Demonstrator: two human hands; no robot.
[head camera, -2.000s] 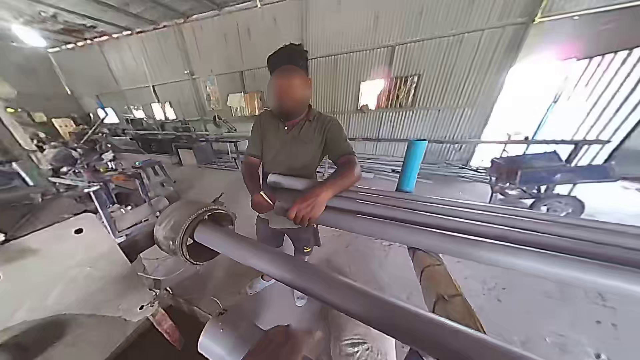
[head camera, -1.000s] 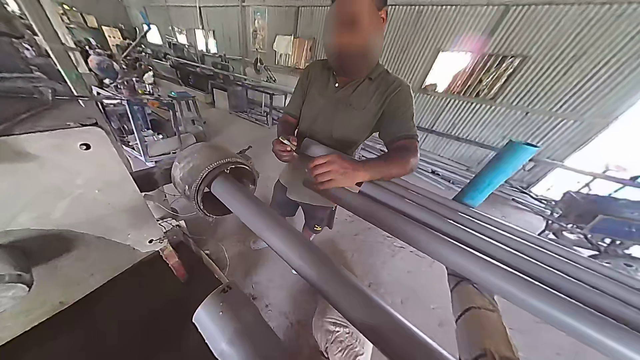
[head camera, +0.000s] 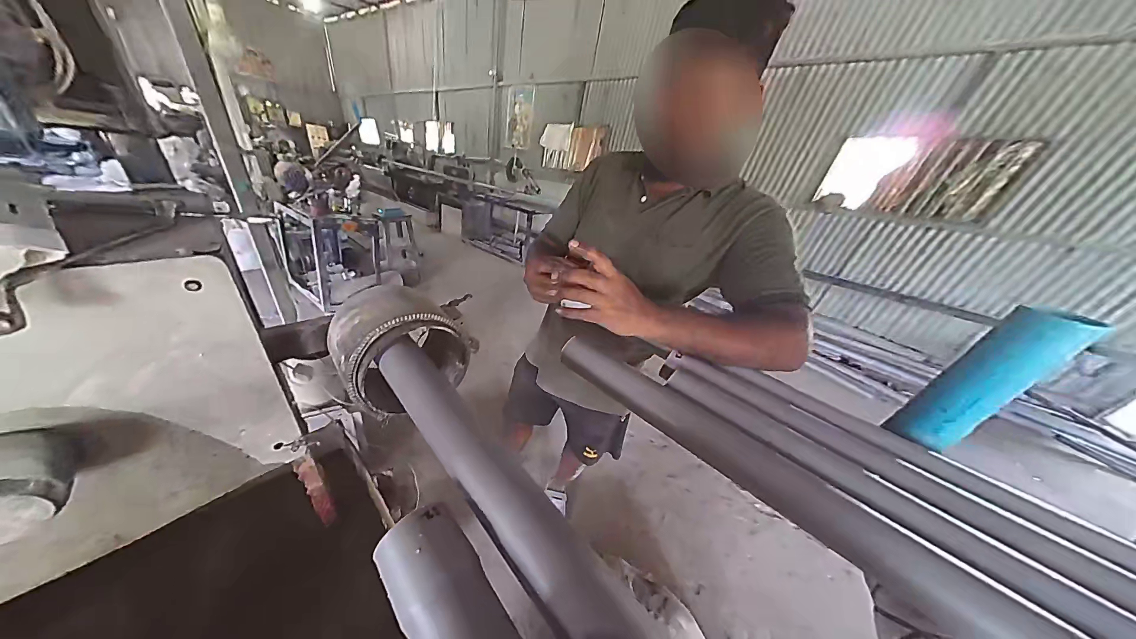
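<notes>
Neither my left hand nor my right hand shows in the head view now. A long grey pipe (head camera: 479, 461) runs from the lower middle up into a round metal housing (head camera: 386, 342) with a toothed rim, part of the machine at left. Below it lies a wider grey pipe (head camera: 439, 577). Several more grey pipes (head camera: 754, 444) lie side by side at right. Behind their near ends stands a co-worker (head camera: 657, 240) in a dark shirt and shorts, both hands close together at chest height; what is between the fingers is too small to tell.
A pale machine panel (head camera: 133, 355) fills the left side. A teal pipe (head camera: 1003, 377) leans at the right, beyond the grey pipes. Metal stands (head camera: 328, 253) and benches line the back left, and corrugated sheet walls (head camera: 941, 89) enclose the space.
The co-worker's hands have come off the grey pipes and are raised together above them. A hand low in the oldest frame is out of view. The view has shifted clearly.
</notes>
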